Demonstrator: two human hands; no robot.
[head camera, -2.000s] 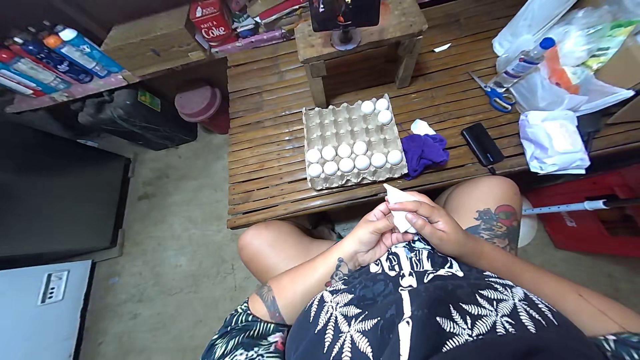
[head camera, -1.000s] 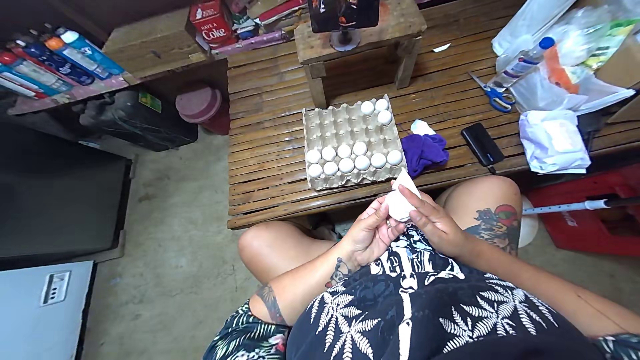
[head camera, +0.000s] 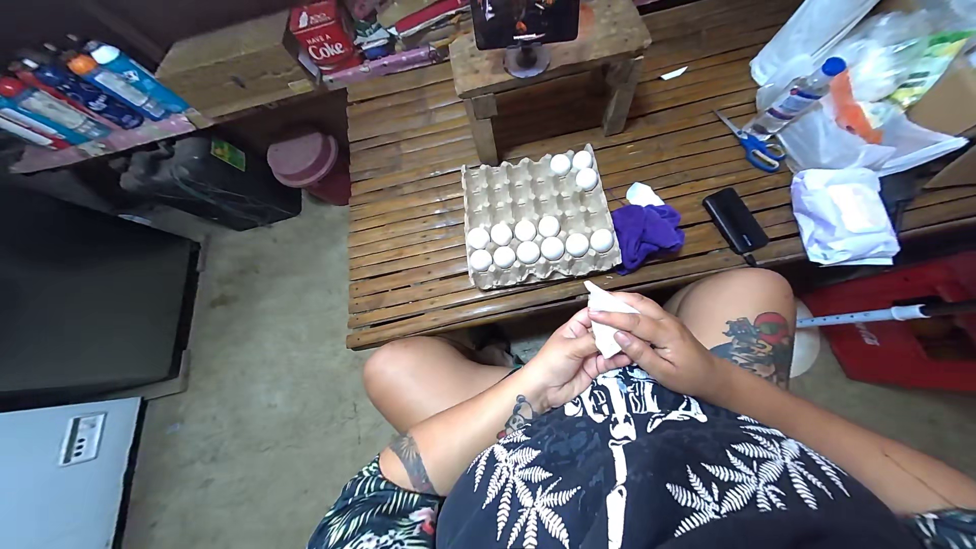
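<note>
Just in front of my shirt, my left hand (head camera: 568, 357) and my right hand (head camera: 662, 341) meet around a white wipe or tissue (head camera: 608, 324). The wipe's pointed end sticks up between them, and whether an egg lies inside is hidden. Beyond my hands a grey pulp egg tray (head camera: 503, 191) rests on the slatted bamboo table (head camera: 404, 229). White eggs (head camera: 528, 252) fill its near row and part of the row behind, and a few more eggs (head camera: 585, 180) sit in the far right corner. A purple cloth (head camera: 648, 235) lies against the tray's right side, with a crumpled white tissue (head camera: 644, 194) behind it.
Right of the cloth lie a black power bank (head camera: 735, 221), blue-handled scissors (head camera: 755, 146), a plastic bottle (head camera: 797, 99) and a white package (head camera: 845, 217). A small wooden stand (head camera: 564, 57) holds a screen (head camera: 526, 23) behind the tray. A red crate (head camera: 907, 324) is at lower right.
My fingers and the white wipe have shifted slightly between my hands. A rounded white surface showed under the wipe one second ago and is now covered. The eggs in the tray look the same.
</note>
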